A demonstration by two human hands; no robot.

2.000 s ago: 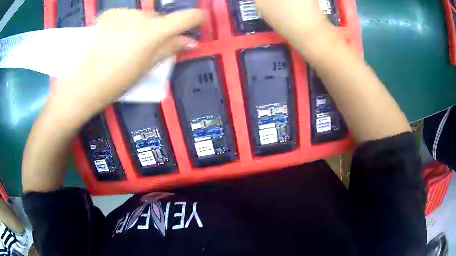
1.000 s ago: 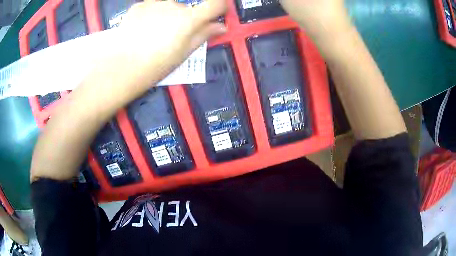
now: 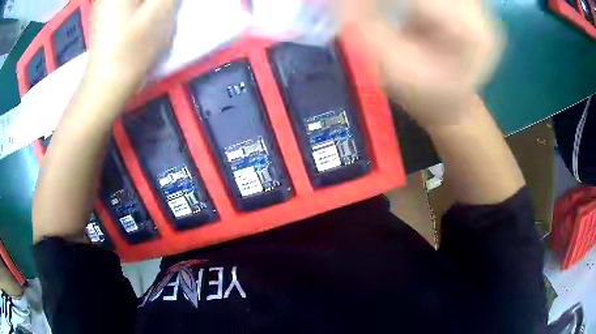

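My left hand (image 3: 134, 39) is at the upper left, its fingertips near the top edge, holding a white label sheet (image 3: 212, 29). More of the sheet trails past my wrist to the left edge. My right hand (image 3: 441, 52) is strongly blurred at the upper right, beyond the tray's right side; whether it holds anything cannot be told. The red tray (image 3: 261, 228) lies tilted below both hands. Black phones with open backs, such as one phone (image 3: 242, 127) and another phone (image 3: 320, 104), sit in its slots. Small white labels show near their lower ends. The sheet and left arm hide some slots.
The green table (image 3: 532, 78) runs behind the tray. Part of another red tray (image 3: 575, 14) is at the top right corner. Cardboard (image 3: 523, 156) and a red basket (image 3: 576, 225) are below at the right. Another person's arm (image 3: 10, 280) shows at the lower left edge.
The tray has shifted left and tilted. My left hand has moved left with the sheet. My right hand has come lower and clear of the tray's phones.
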